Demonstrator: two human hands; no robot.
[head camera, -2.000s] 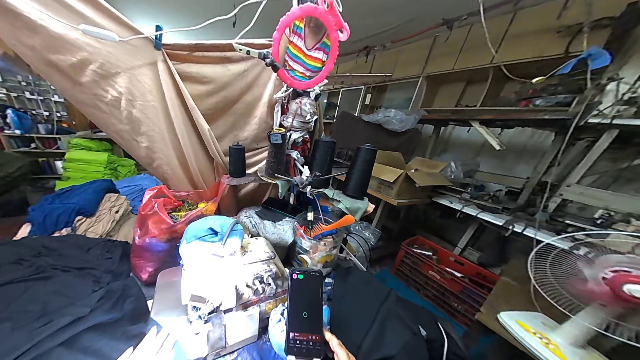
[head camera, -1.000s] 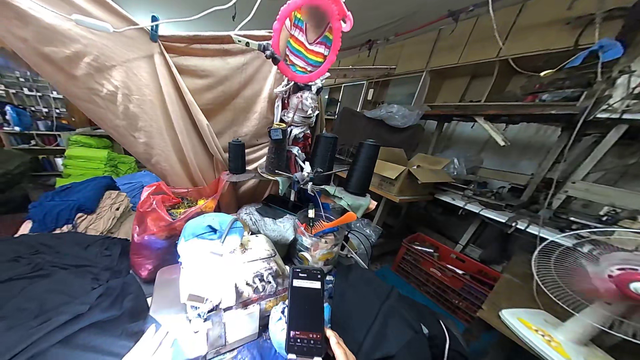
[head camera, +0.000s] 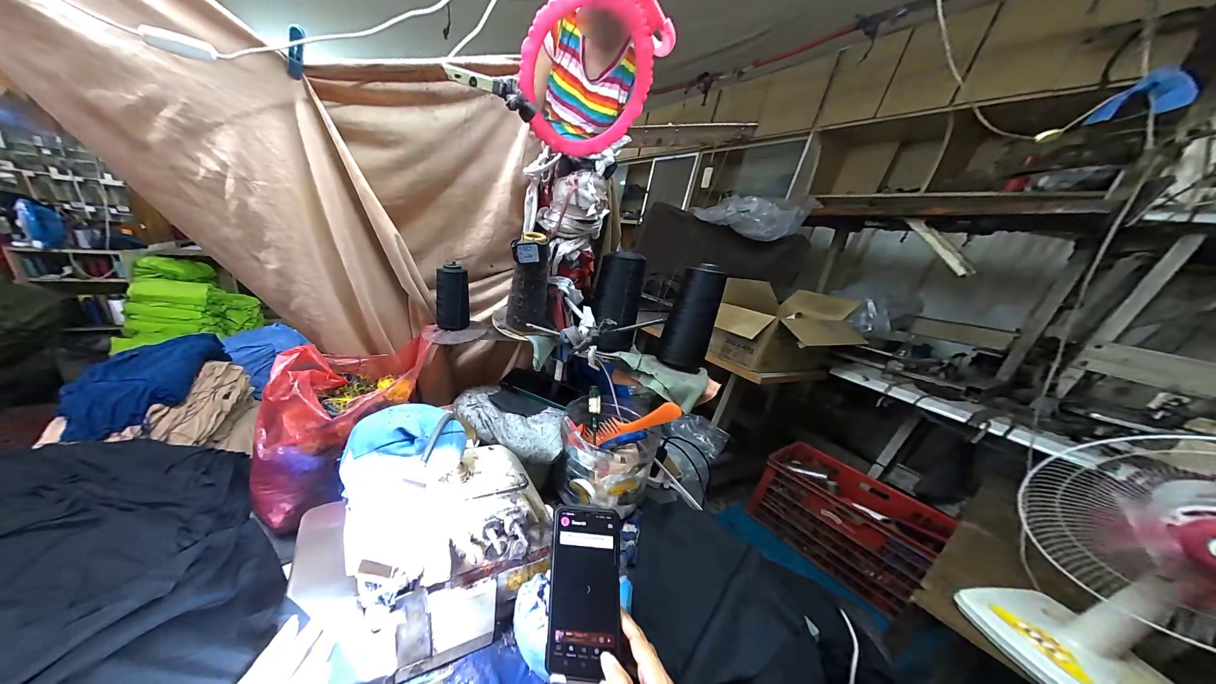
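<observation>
At the bottom centre, my right hand (head camera: 638, 655) is at the lower right edge of a smartphone (head camera: 584, 594) with a dark screen, fingers against its side. The phone stands upright in front of an overlock sewing machine (head camera: 475, 532) lit by a strong white light. To the machine's left, a pale, overexposed shape (head camera: 280, 655) at the bottom edge looks like fingers of my left hand; what it does is washed out. Black fabric (head camera: 123, 560) lies at the left, more black cloth (head camera: 722, 589) right of the phone. Cones of black thread (head camera: 692, 318) stand behind the machine.
A red plastic bag (head camera: 294, 427) stands left of the machine. Behind the phone is a clear tub (head camera: 608, 465) with an orange comb (head camera: 646, 421). A cardboard box (head camera: 774, 328), a red crate (head camera: 845, 522) and a fan (head camera: 1130, 551) are at the right. A pink-framed mirror (head camera: 528, 85) hangs above.
The phone's screen now shows a light bar near its top that the earlier frames do not show. The hand at the phone stays in about the same place.
</observation>
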